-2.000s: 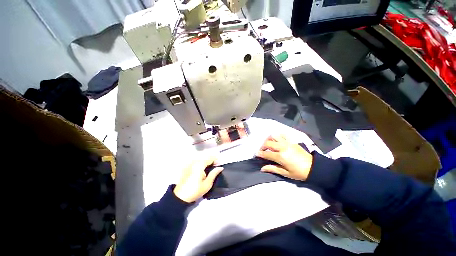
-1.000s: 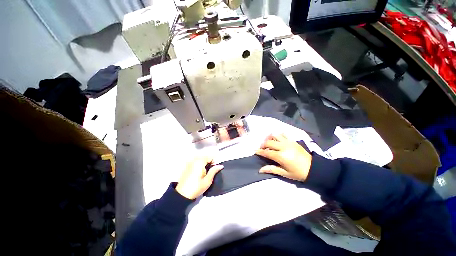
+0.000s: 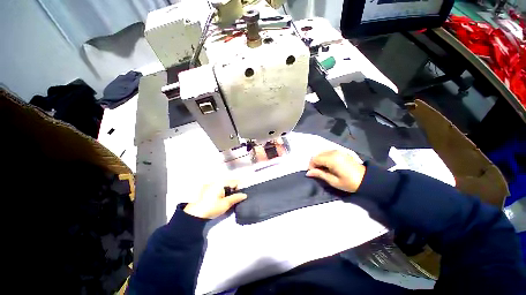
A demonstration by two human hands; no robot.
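A dark grey fabric strip (image 3: 277, 197) lies slantwise on the white sheet (image 3: 265, 248), in front of the sewing head (image 3: 265, 92). My left hand (image 3: 212, 200) grips the strip's left end, with a bit of dark material between thumb and fingers. My right hand (image 3: 340, 171) has its fingers curled and pinches the strip's upper edge near its right end; the hand and sleeve hide that end. The pattern clamp (image 3: 270, 151), coppery pink with a dark square in it, sits under the head, behind the strip and apart from it.
A left cardboard box (image 3: 109, 158) with dark pieces fills the left side. A right cardboard box (image 3: 455, 150) stands beside my right arm. Loose dark pieces (image 3: 375, 124) lie right of the head. A screen (image 3: 398, 11) stands at the back right. Dark cloth (image 3: 69, 106) lies back left.
My fingers, earlier laid flatter on the strip, now grip its edges. The strip has shifted slightly nearer to me and more of it shows. The camera view has moved slightly.
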